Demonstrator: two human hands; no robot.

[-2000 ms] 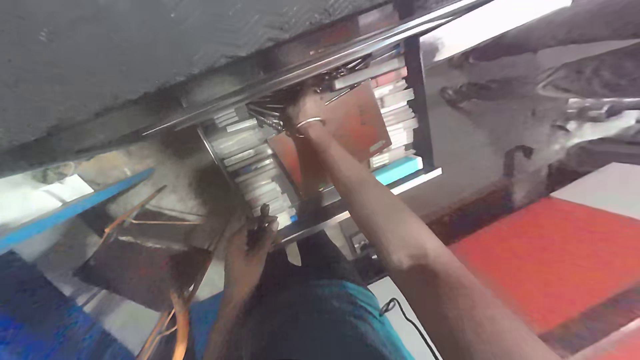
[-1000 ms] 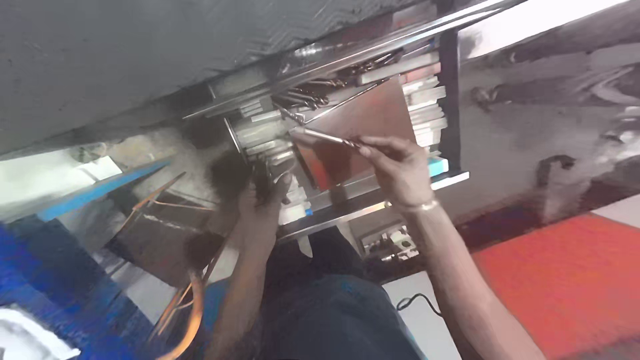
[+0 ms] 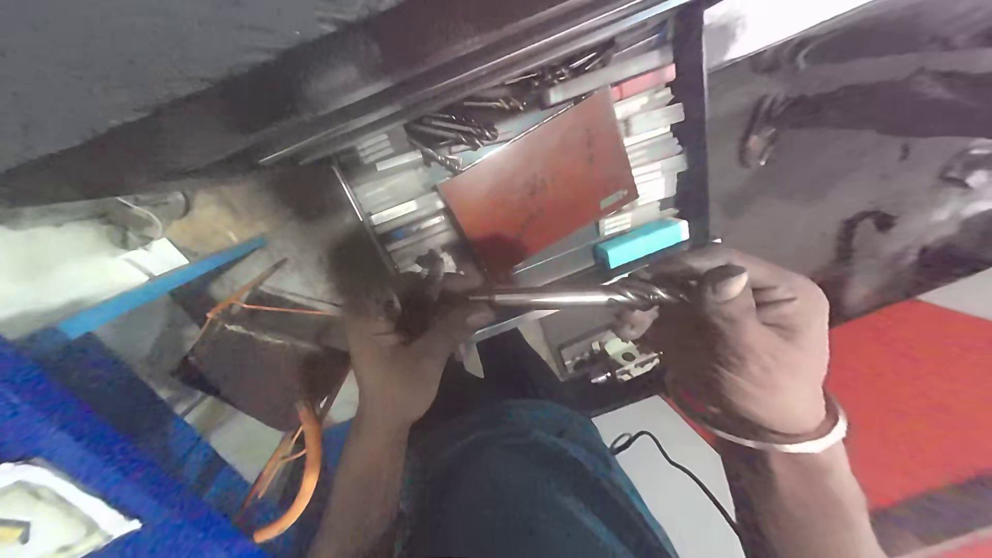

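Note:
My right hand (image 3: 728, 333), with a bangle on its wrist, grips the fluted end of a metal drill bit or end mill (image 3: 554, 297). The smooth shank points left to my left hand (image 3: 415, 333), whose fingers are curled around a dark object, too blurred to name, at the shank's end. Beyond both hands is an open drawer (image 3: 694, 155). In it a reddish-brown booklet or flat box (image 3: 542, 186) lies between rows of small pale boxes (image 3: 655, 147). Several loose fluted bits (image 3: 457, 130) lie along its far side, and a turquoise box (image 3: 643, 242) sits at its near right corner.
A metal fixture (image 3: 616, 358) shows below the drawer. A black cable (image 3: 674, 461) lies on a pale surface. An orange curved handle or tube (image 3: 308, 473) and a blue bar (image 3: 163, 287) are at the left. At the right is a red surface (image 3: 914, 395).
My right hand was among the loose bits in the drawer, then lifted a bit above the booklet. It has since come nearer, bringing the bit's shank to my left hand.

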